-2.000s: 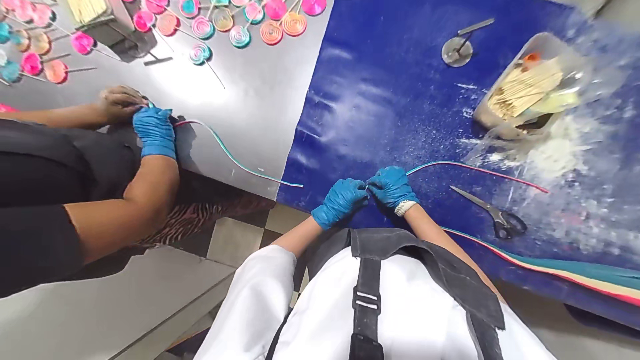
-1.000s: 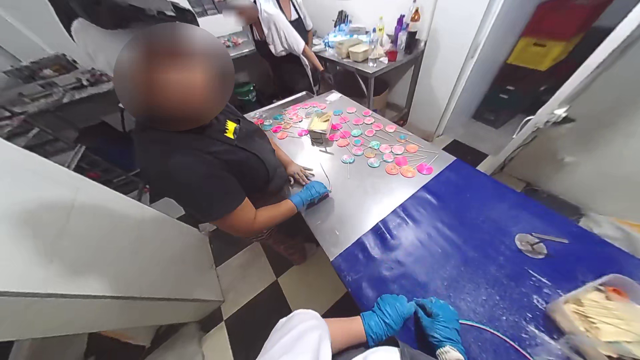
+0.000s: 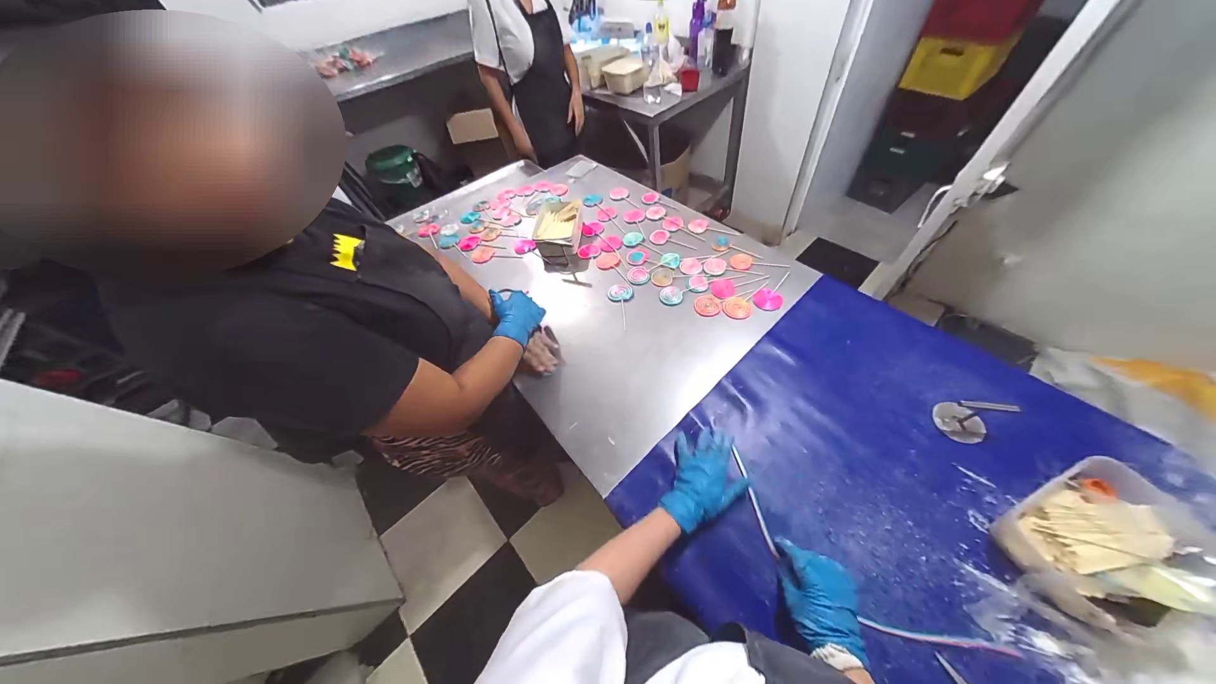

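My left hand (image 3: 704,481), in a blue glove, lies with fingers spread on the blue table cover (image 3: 855,380), just left of the end of a thin candy rope (image 3: 754,502). My right hand (image 3: 821,591), also gloved in blue, is over the rope further back; its fingers are curled at the rope, whose pale and pink tail comes out to the right of it. Swirled lollipops (image 3: 736,307) on sticks lie on the bare steel part of the table. Part of a metal blade shows at the bottom edge, beside the rope's tail.
A plastic tub (image 3: 1092,532) of wooden sticks stands at right, near a metal disc tool (image 3: 959,423). A box of sticks (image 3: 558,223) is among the lollipops. One co-worker (image 3: 380,313) leans at the steel table's left side; another person (image 3: 532,76) stands behind it.
The view has swung up and left. My hands, together before, are now apart, the left one flat and spread. The co-worker's hands are now near the table's edge without the rope seen earlier.
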